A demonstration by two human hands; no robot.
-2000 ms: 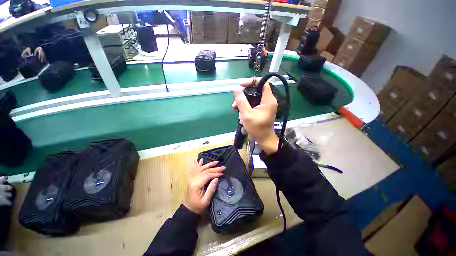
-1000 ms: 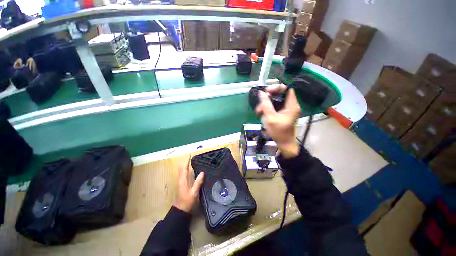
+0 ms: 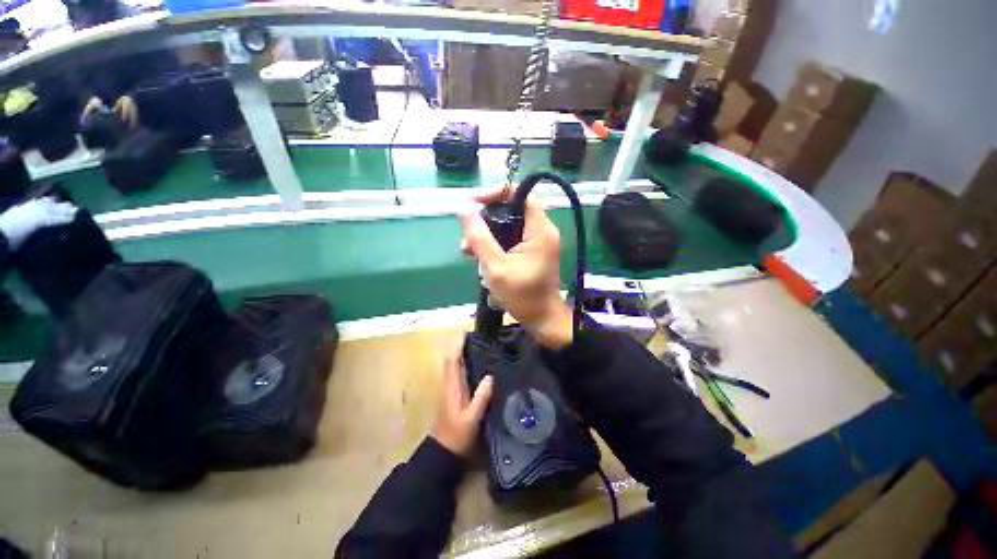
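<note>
A black speaker cabinet (image 3: 536,437) with a grey round cone lies face up on the cardboard-covered bench (image 3: 383,404). My right hand (image 3: 523,257) is closed around the upright electric screwdriver (image 3: 503,226), whose lower end is at the cabinet's far left corner. The exact tip contact is hidden. A black cable (image 3: 579,240) loops from its top, below a silver spring (image 3: 529,87). My left hand (image 3: 461,402) rests with fingers apart against the cabinet's left side.
Two speaker cabinets (image 3: 268,377) are at the left, one tilted, beside another person's gloved hand (image 3: 38,218). The screw feeder (image 3: 618,300) and pliers (image 3: 722,399) are at the right. Cabinets sit on the green conveyor (image 3: 361,262) behind.
My right hand has moved the screwdriver left from above the feeder to the cabinet. At the left, one cabinet has been raised and tilted, and a gloved hand has appeared.
</note>
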